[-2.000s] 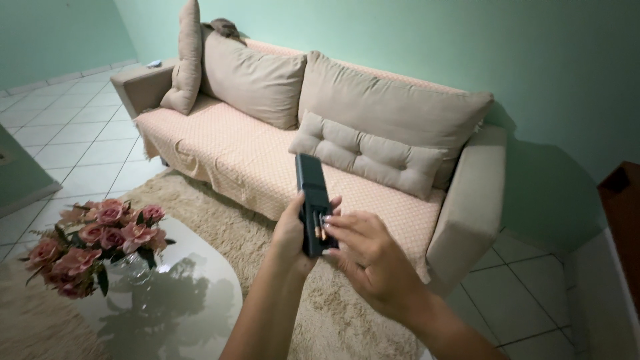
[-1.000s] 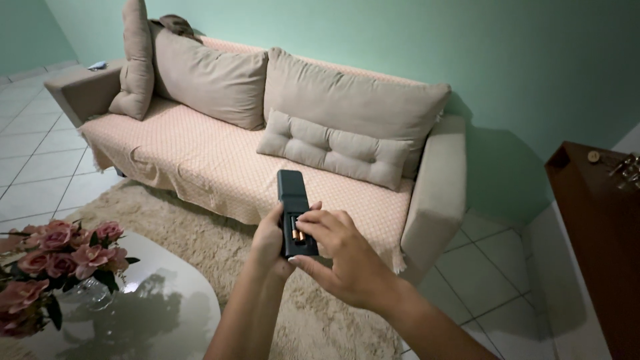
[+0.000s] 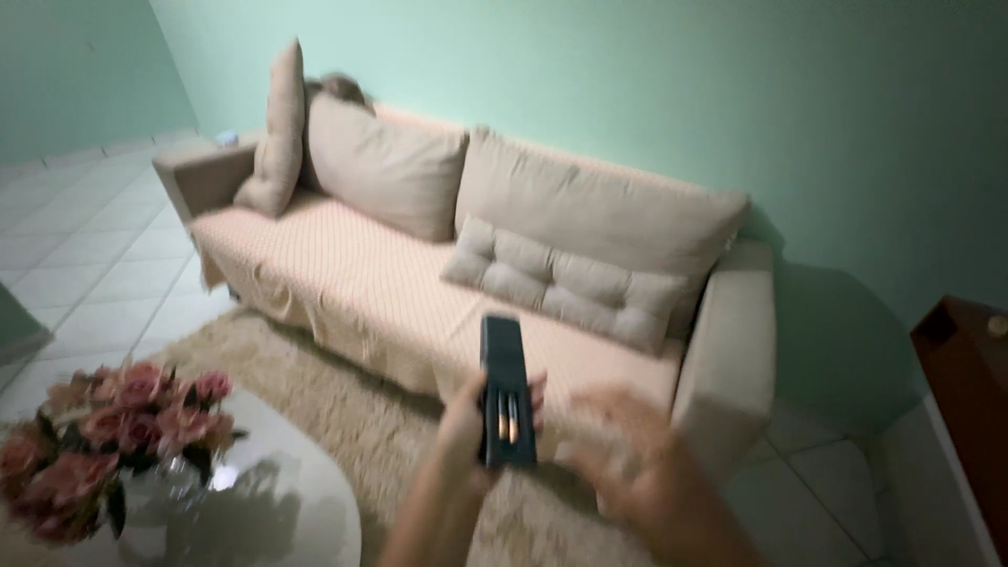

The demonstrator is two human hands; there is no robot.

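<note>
A black remote control [image 3: 504,350], its battery compartment uncovered, is held roughly upright in my left hand [image 3: 463,441], whose fingers wrap around its lower part. Two batteries [image 3: 508,425] with copper-coloured ends lie side by side in the compartment. Just right of the remote is my right hand [image 3: 630,449], blurred, with its fingers apart and not touching the remote. No object shows between its fingers.
A sofa [image 3: 732,339] with a pink patterned cover, large cushions [image 3: 598,213] and a tufted cushion [image 3: 567,276] stands ahead. A glossy white table [image 3: 315,488] with pink flowers [image 3: 142,417] is at lower left, on a shaggy rug [image 3: 346,394]. Dark wooden furniture [image 3: 957,394] stands at right.
My right hand has moved off the remote to the right; its fingers were at the battery compartment in both earlier frames. My left hand still holds the remote.
</note>
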